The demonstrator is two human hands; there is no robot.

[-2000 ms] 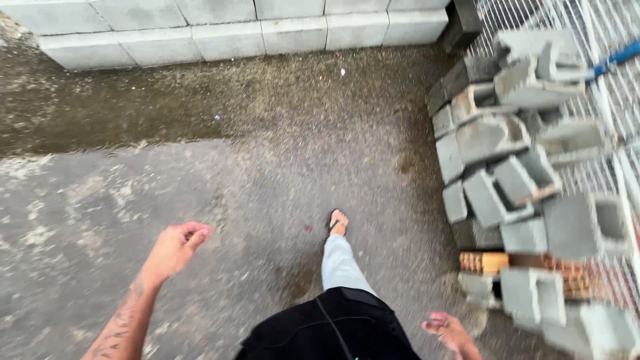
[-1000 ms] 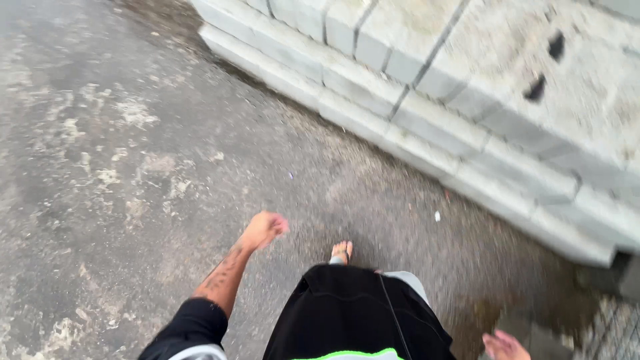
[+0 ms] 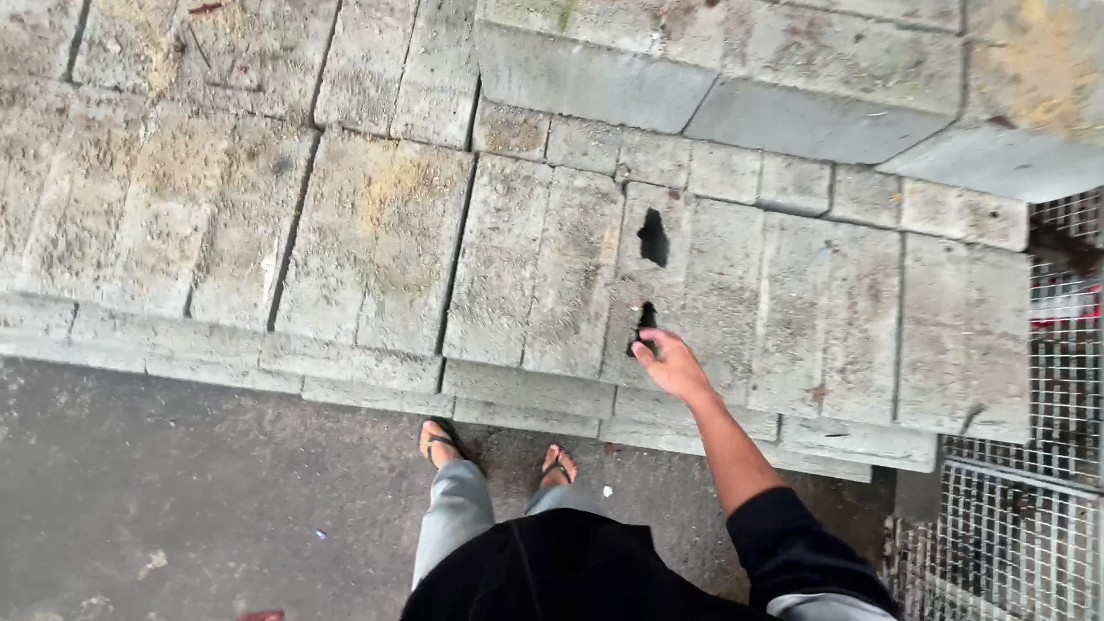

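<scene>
My right hand (image 3: 671,362) is over the lower of two dark holes in a grey concrete block (image 3: 660,280), at the front of a stacked row. Its thumb and index finger are apart and it holds nothing visible; whether the fingertips touch the block cannot be told. The upper hole (image 3: 654,237) lies just beyond the fingers. At the bottom edge, left of my legs, only a reddish sliver of what looks like my left hand (image 3: 260,616) shows; its fingers and anything in them are hidden.
More concrete blocks (image 3: 388,241) are stacked along the left, with a higher tier (image 3: 828,112) behind. Wire mesh panels (image 3: 1018,535) stand at the right. My sandalled feet (image 3: 559,466) are close to the stack's base on dark, rough ground (image 3: 172,483).
The view has turned and come up to the block stack. My right hand has moved from low at the right edge to over the holed block; my left hand has dropped almost out of view.
</scene>
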